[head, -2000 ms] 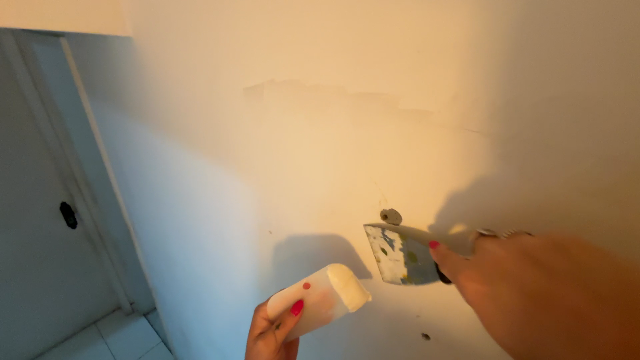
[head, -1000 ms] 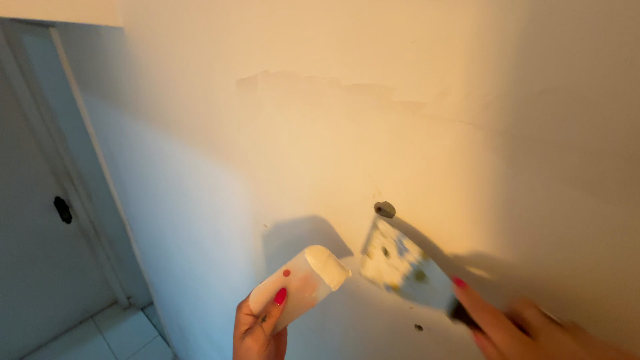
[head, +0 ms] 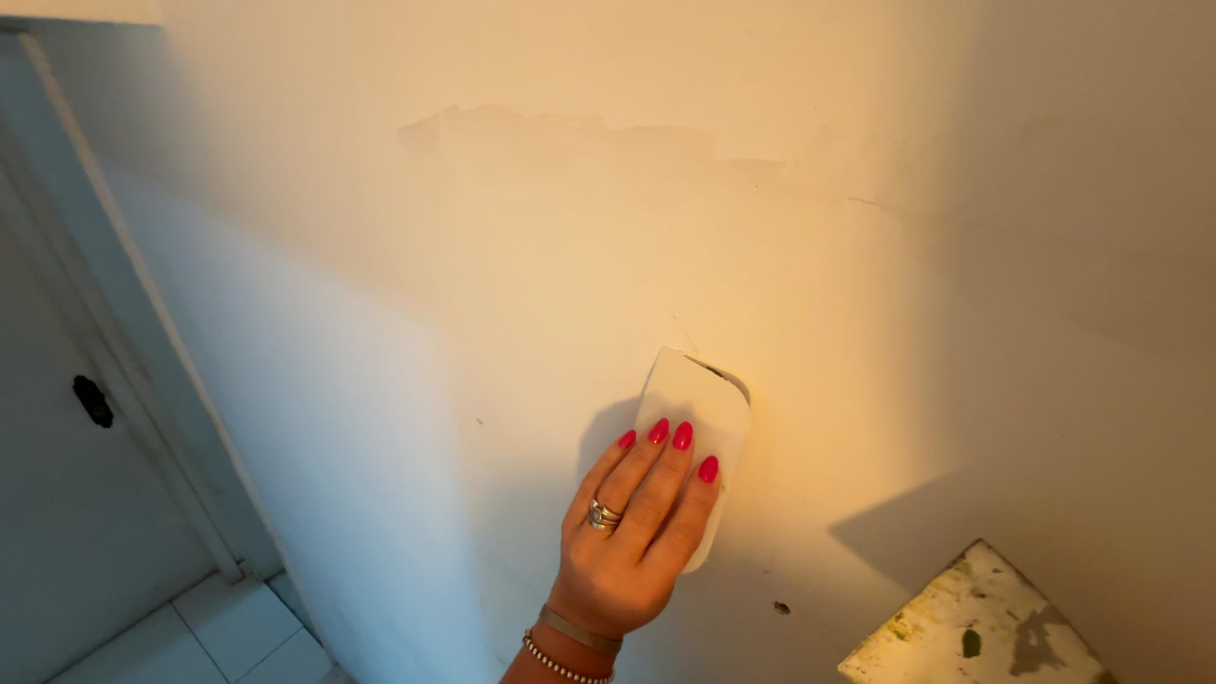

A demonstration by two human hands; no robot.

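My left hand [head: 632, 532] lies with its fingers flat over a white plastic spreader [head: 703, 418], pressing it against the wall [head: 589, 247]. The spreader's upper edge meets the wall where a dark sliver of the larger hole shows; the rest of that hole is hidden behind it. At the bottom right is the blade of a putty knife [head: 969, 627], smeared with filler and greenish marks, its handle out of frame. My right hand is out of view. A smaller hole [head: 781, 608] shows in the wall below and right of the spreader.
A door with a dark handle plate [head: 92, 401] is at the left, beside its frame [head: 142, 266]. White floor tiles [head: 228, 617] show at the bottom left. A patched strip [head: 608, 133] and a fine crack [head: 863, 200] mark the wall above.
My left hand has gone from holding the spreader in front of the wall to pressing it over the larger hole. The putty knife has moved to the lower right, and my right hand has left the view.
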